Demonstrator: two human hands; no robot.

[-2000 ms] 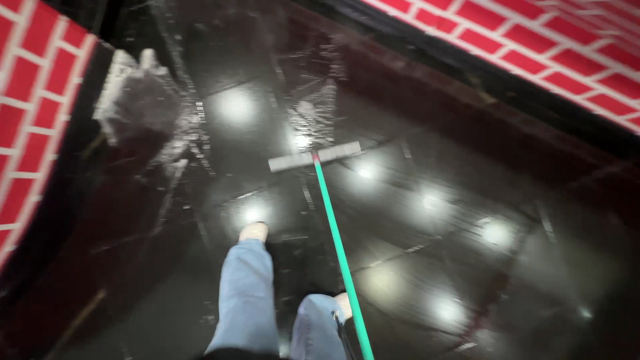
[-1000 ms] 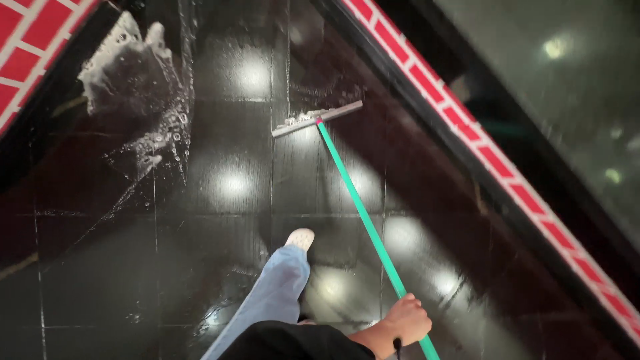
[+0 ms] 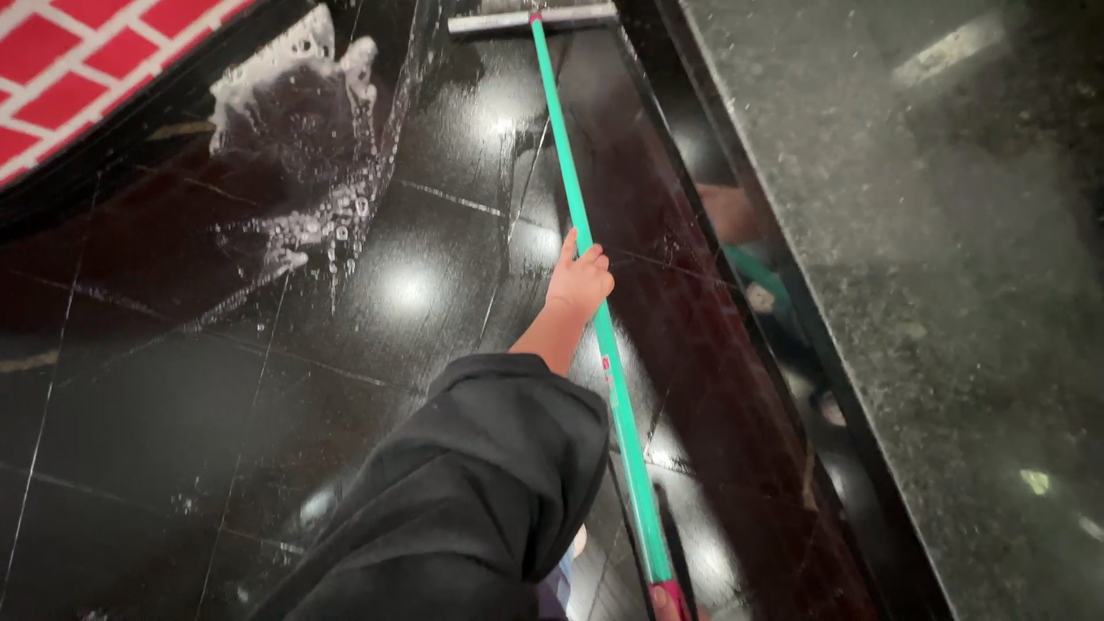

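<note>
A floor squeegee with a long green pole (image 3: pixel 634 431) lies slantwise across the view. Its pale blade (image 3: pixel 483 21) rests on the wet dark tiles at the top. My left hand (image 3: pixel 581 280), reaching out from a black sleeve, is closed around the middle of the pole. At the bottom edge my right hand (image 3: pixel 668 604) grips the pink end of the pole, mostly cut off by the frame. White suds (image 3: pixel 285 52) and bubbles lie on the tiles left of the pole.
A red and white brick-patterned panel (image 3: pixel 112 52) with a black base borders the floor at upper left. A speckled dark stone surface (image 3: pixel 931 259) with a glossy black side runs along the right. The tiled floor (image 3: pixel 155 431) is shiny and wet.
The squeegee blade has moved forward along the floor, towards the stone surface's side. My left hand now holds the pole farther from its end. My right hand has come into view at the pink end.
</note>
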